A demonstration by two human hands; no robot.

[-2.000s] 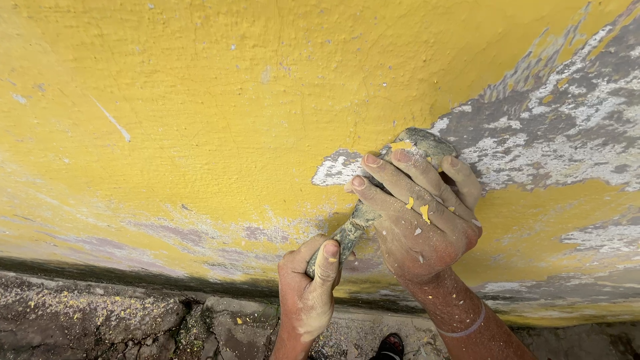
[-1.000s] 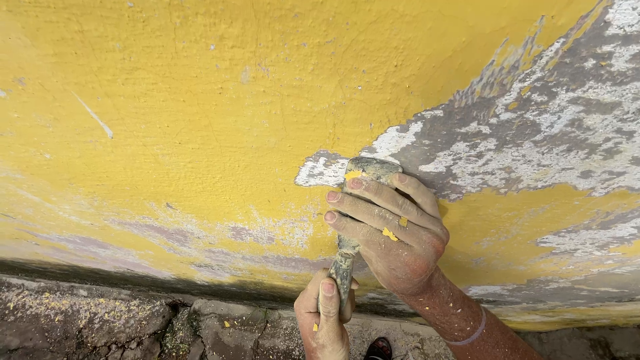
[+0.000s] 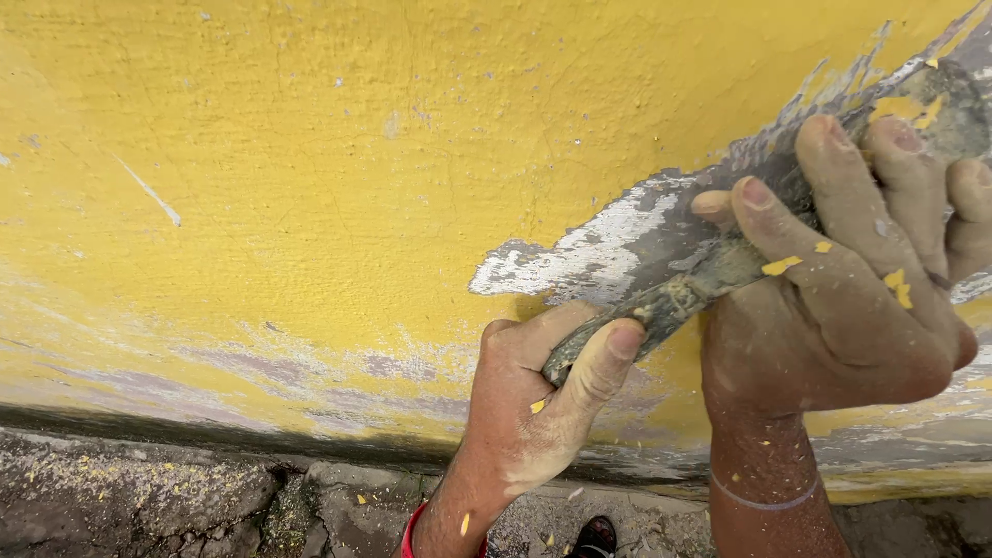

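Observation:
My left hand (image 3: 542, 395), dusty and with a red band at the wrist, is closed around the handle end of a worn, grime-coated scraper (image 3: 674, 302). The tool slants up to the right across the yellow painted wall (image 3: 310, 155). Over its wider far part lies my right hand (image 3: 860, 271), fingers spread and pressing on it, with yellow paint flakes stuck to the skin. Yellow chips also sit on the scraper's broad end. Its working edge against the wall cannot be made out clearly. Beside the tool a bare patch (image 3: 589, 256) shows white and grey under the yellow.
Below the wall's dark base runs cracked stone ground (image 3: 155, 496) strewn with paint chips. A sandalled foot (image 3: 597, 535) shows at the bottom edge. Thin, scuffed paint (image 3: 271, 372) marks the lower wall.
Both hands and the scraper, more upright a second ago, now slant up to the right, with the broad end farther right. Grey wall shows where the tool's broad end was.

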